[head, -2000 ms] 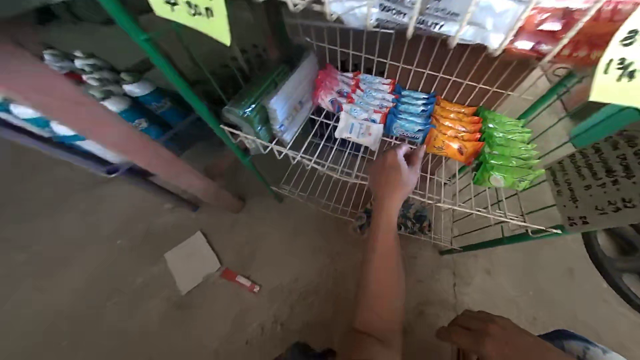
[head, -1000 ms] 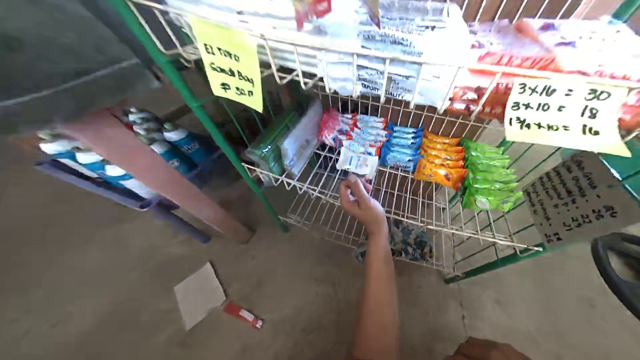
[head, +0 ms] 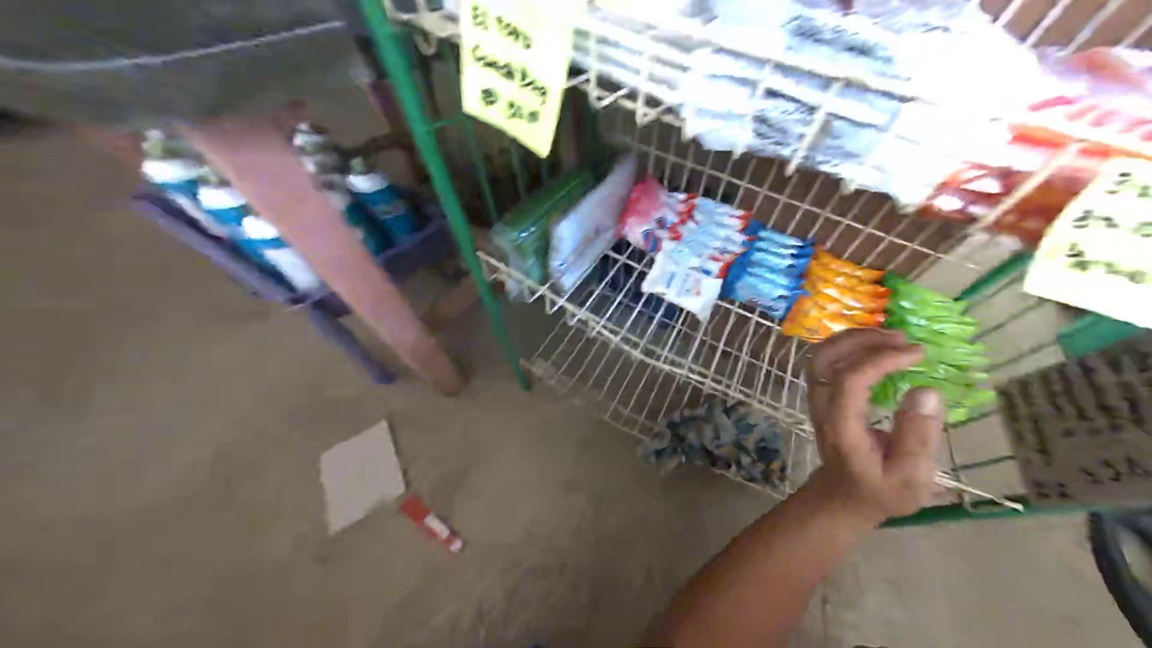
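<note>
My left hand point(head: 868, 418) reaches in from the bottom, its fingers curved and thumb apart, holding nothing visible. It is just in front of a row of green packets point(head: 936, 342), partly covering them; contact cannot be told. To its left on the same white wire shelf point(head: 630, 346) lie rows of orange packets point(head: 832, 292), blue packets point(head: 769, 270), and white-and-red packets point(head: 711, 234). One white packet point(head: 684, 283) lies at the front of its row. Pink packets point(head: 648, 211) are farther left, beside upright white point(head: 594, 220) and green point(head: 540, 225) packs. My right hand is out of view.
Bagged goods point(head: 810, 99) fill the upper shelf, with handwritten yellow signs point(head: 517, 72) on its edge. A green rack post point(head: 450, 207) stands left, near a slanting pink post point(head: 333, 261) and a purple rack of bottles point(head: 216, 247). Cardboard point(head: 363, 477) and a red wrapper point(head: 432, 524) lie on the floor.
My left hand has moved right along the shelf, from near the white packet to the green packets, and its fingers have spread. My right hand, seen at the lower right earlier, has left the view.
</note>
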